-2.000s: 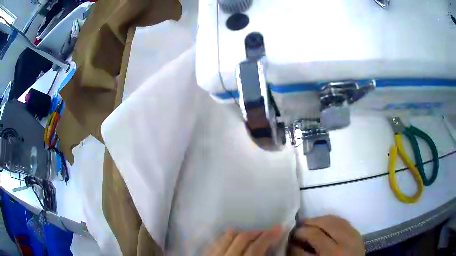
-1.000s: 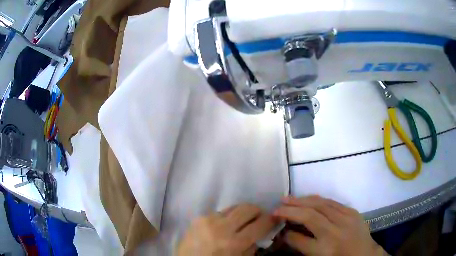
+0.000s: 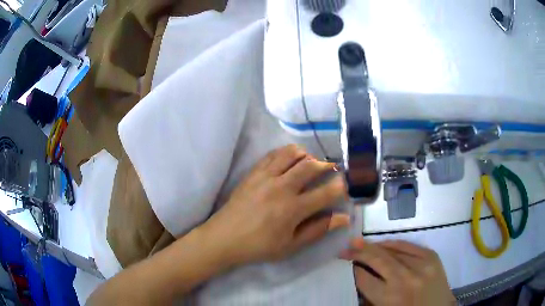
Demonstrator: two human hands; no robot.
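Pale cloth panels [image 3: 185,131] lie left of and under the white sewing machine head [image 3: 418,54]. My left hand [image 3: 281,203] lies spread on the pale cloth, its fingertips close to the chrome guard [image 3: 360,143]. My right hand [image 3: 400,269] pinches the right edge of the pale cloth near the table's front, just below my left fingers. The needle and presser foot are hidden behind the guard and my left fingers. Brown cloth [image 3: 122,60] lies folded at the left, beside and under the pale panel.
Scissors with yellow and green handles [image 3: 491,221] lie right of the needle area on the white table [image 3: 418,239]. A scale runs along its curved front edge. A grey machine part [image 3: 21,143], orange-handled tools [image 3: 57,137] and blue bins [image 3: 54,275] are at the left.
My left hand has moved up and forward from the front cloth edge towards the needle area. My right hand stays at the seam edge. The camera view has shifted, so the machine head appears lower.
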